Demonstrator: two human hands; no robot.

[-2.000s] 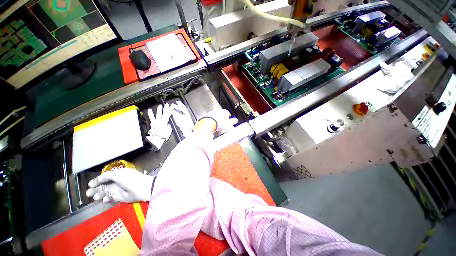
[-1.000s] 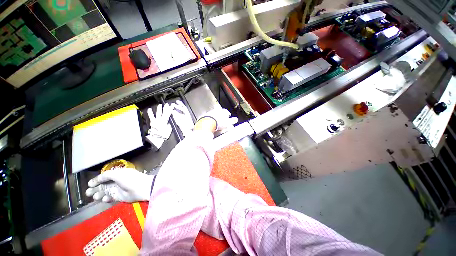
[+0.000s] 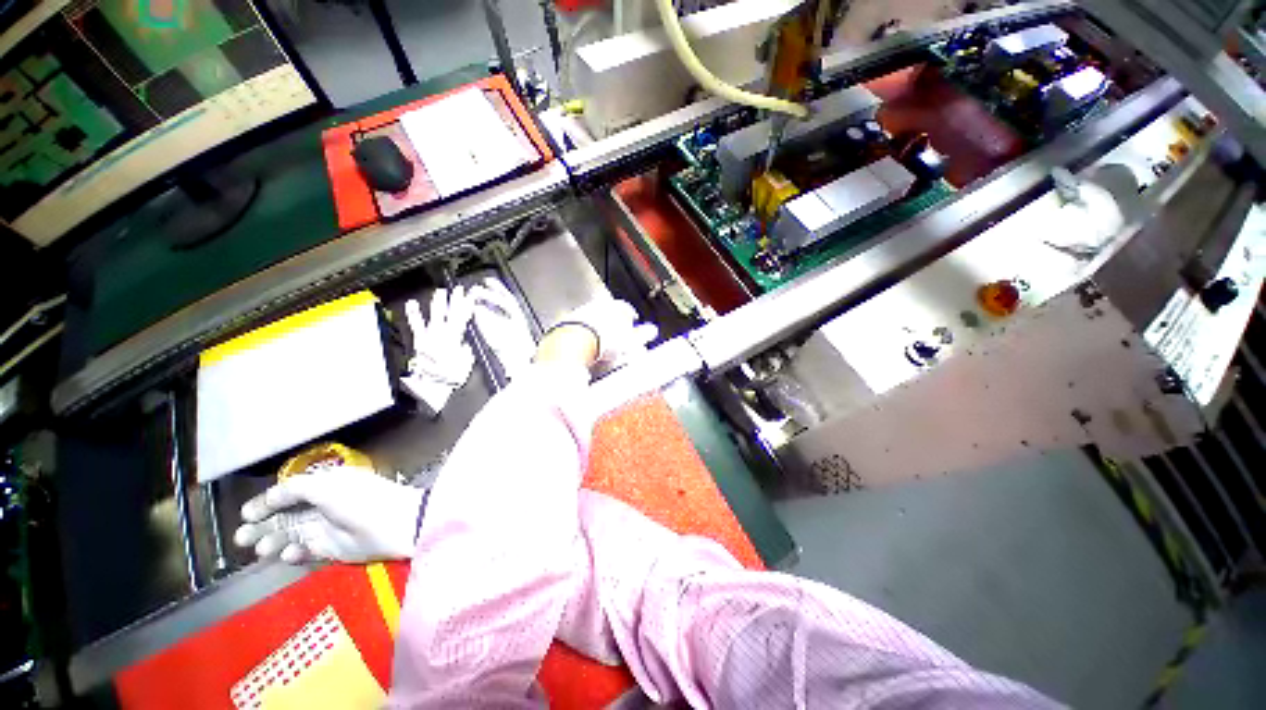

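My forearms in pink sleeves look crossed. My left hand [image 3: 618, 333], in a white glove, rests by the near rail [image 3: 660, 364], partly hidden. My right hand [image 3: 326, 516], in a white glove, lies at the left with fingers loosely curled, holding nothing. A yellow ring-shaped roll [image 3: 322, 458] shows just behind it. A spare pair of white gloves [image 3: 442, 340] lies flat on the conveyor, beside a white panel with a yellow edge [image 3: 294, 395]. Farther right, a green circuit board [image 3: 743, 239] with silver heat sinks sits between the rails.
An orange-brown machine part [image 3: 794, 63] with a pale hose hangs over the board. A second board [image 3: 1027, 83] is farther back. A monitor [image 3: 139, 104], a mouse [image 3: 383, 164], a red mat [image 3: 208, 645], a dotted label sheet [image 3: 313, 666] and an orange-red button [image 3: 1000, 297] also show.
The orange-brown part and its hose came down over the board, then shifted left. A white item on the right-hand panel changed shape. My hands have stayed in place.
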